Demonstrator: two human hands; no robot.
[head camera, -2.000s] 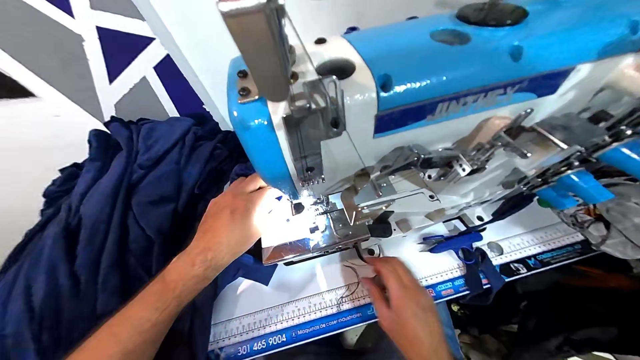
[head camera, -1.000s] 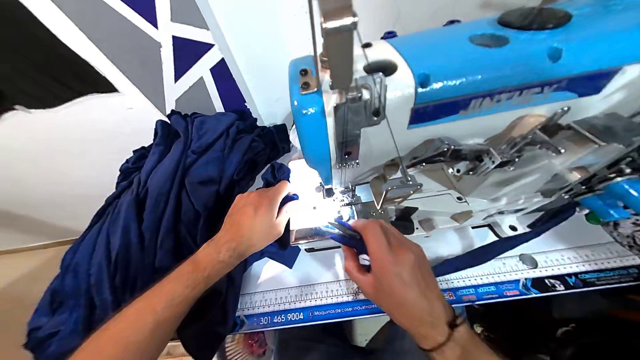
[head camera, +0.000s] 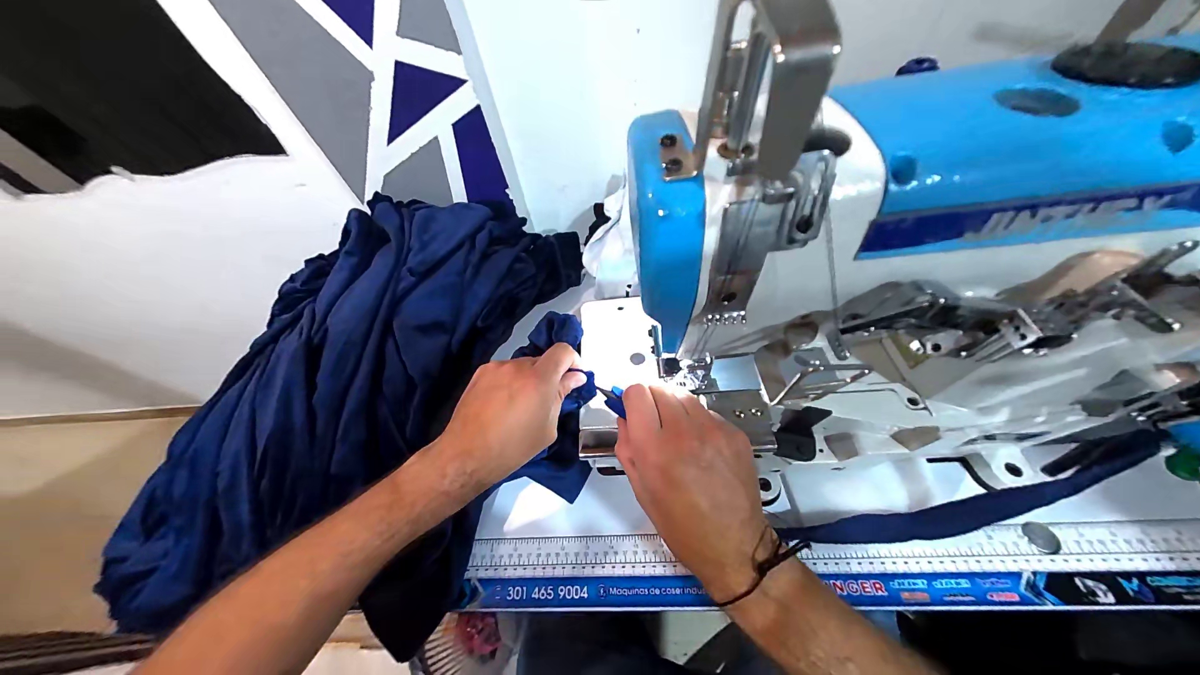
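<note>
My left hand (head camera: 514, 405) pinches the edge of a navy fabric piece (head camera: 562, 469) at the left of the sewing machine's metal plate (head camera: 614, 328). Close beside it, my right hand (head camera: 689, 459) is closed on a small blue-handled tool (head camera: 616, 403), whose thin dark tip touches or nearly touches the fabric; its kind is not clear. Both hands are just in front and left of the needle area (head camera: 689, 373) of a blue and white industrial sewing machine (head camera: 667, 225). The right fingers cover most of the tool.
A large heap of navy fabric (head camera: 375, 375) lies left of the machine. A navy fabric strip (head camera: 947, 520) runs along the right side in front of the machine. A printed ruler (head camera: 600, 555) lines the table's front edge, with a round metal disc (head camera: 1041, 537) on it.
My right hand, at the front edge of the plate two seconds ago, has come up beside my left hand with the blue tool. The view has shifted left.
</note>
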